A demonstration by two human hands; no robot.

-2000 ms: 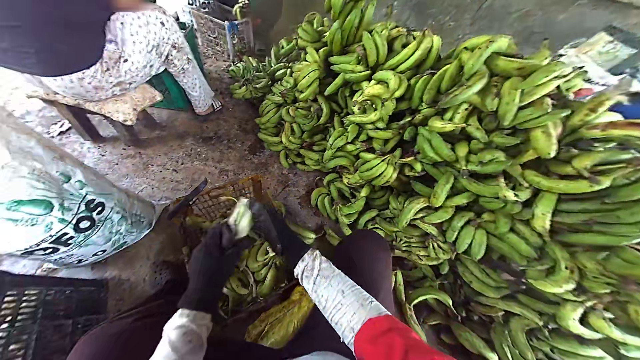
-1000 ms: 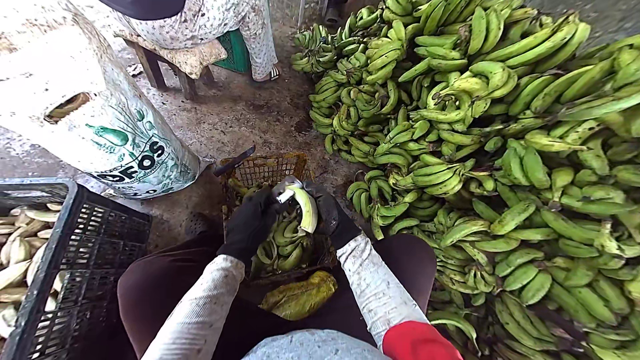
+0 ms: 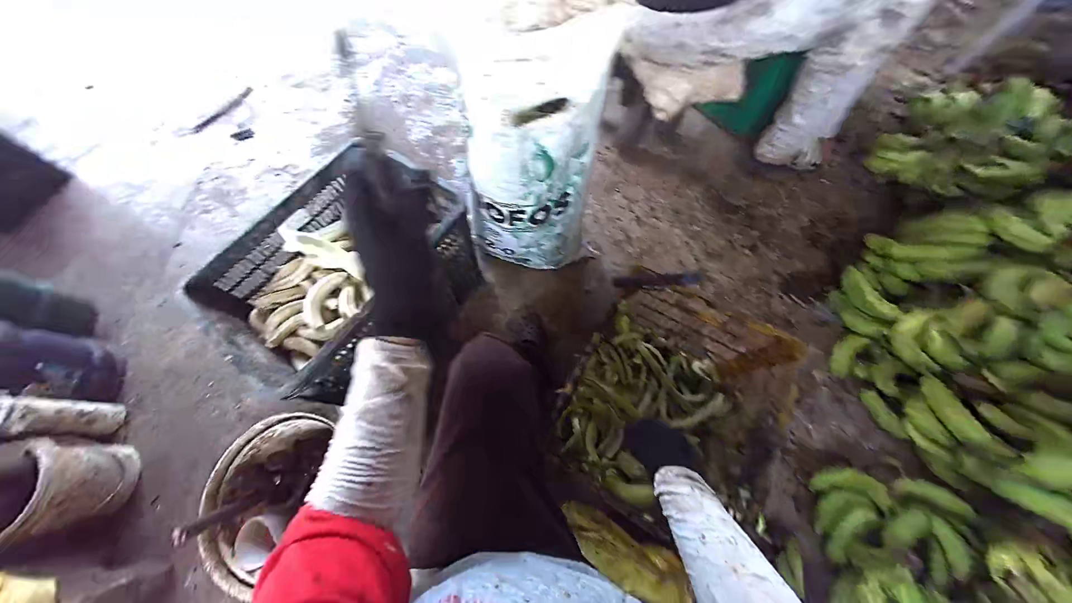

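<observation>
My left hand [image 3: 389, 243], in a dark glove, is stretched out over a black plastic crate [image 3: 243, 260] that holds peeled plantains [image 3: 289, 314]. A pale peeled plantain [image 3: 322, 249] lies or falls beside this hand. A blurred grey, blade-like thing [image 3: 356, 92] shows beyond its fingers; whether I hold it cannot be told. My right hand [image 3: 657, 448], also dark-gloved, reaches down into green plantains or peels [image 3: 628, 385] in a low yellowish crate [image 3: 754, 356]. Its fingers are hidden. A dark knife [image 3: 657, 280] rests near that crate's far edge.
A printed white sack [image 3: 528, 184] stands between the crates. Bunches of green plantains [image 3: 963, 335] are heaped at right. A round tub [image 3: 222, 502] sits lower left, near dark containers [image 3: 59, 360]. Another person's legs [image 3: 829, 84] show beside a green object [image 3: 754, 92]. A yellow bag [image 3: 620, 553] lies between my legs.
My hands were together around a partly peeled plantain; they have parted, the left out to the black crate, the right down into the low crate. The view has swung left.
</observation>
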